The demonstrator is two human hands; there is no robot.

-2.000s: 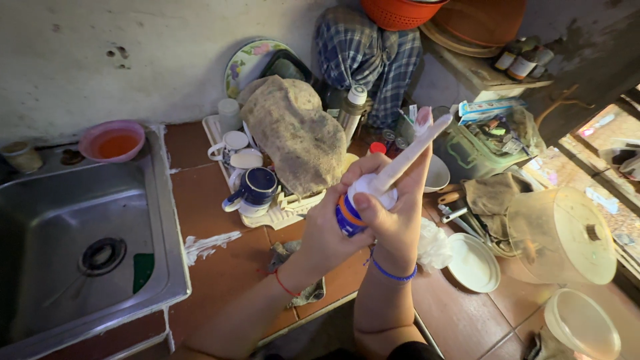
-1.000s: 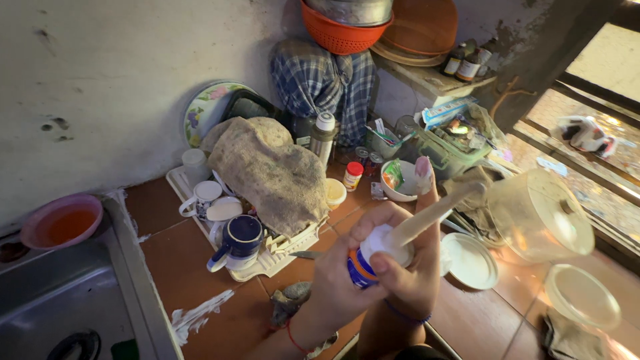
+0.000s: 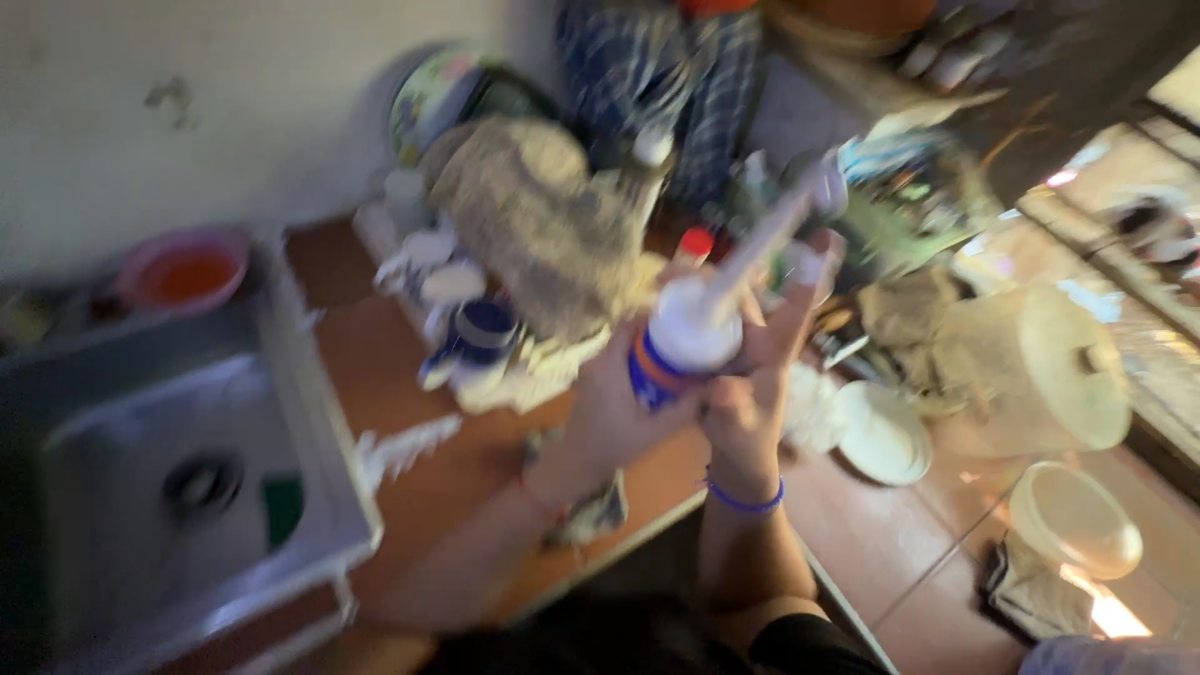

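Note:
My left hand (image 3: 623,403) is closed around a blue, orange and white bottle (image 3: 670,352) with a white cap and a long pale nozzle (image 3: 764,239) pointing up and to the right. My right hand (image 3: 764,366) is against the bottle's right side, its thumb near the base and a finger raised beside the nozzle. Whitish stuff is on that fingertip. The view is blurred, so the fingers' exact contact is hard to see. Beneath the hands is a brown tiled counter (image 3: 375,375) with a white smear (image 3: 408,450) beside the sink.
A metal sink (image 3: 328,450) and a pink bowl (image 3: 239,277) of orange liquid are at left. A grey-brown cloth (image 3: 534,225) covers dishes behind my hands, near a dark blue mug (image 3: 483,328). A white plate (image 3: 881,431), a translucent lidded container (image 3: 1031,366) and a lid (image 3: 1073,520) are at right.
The view has swung back left from one second ago, showing more of the sink. Both hands stay on the bottle, its nozzle still pointing up and to the right.

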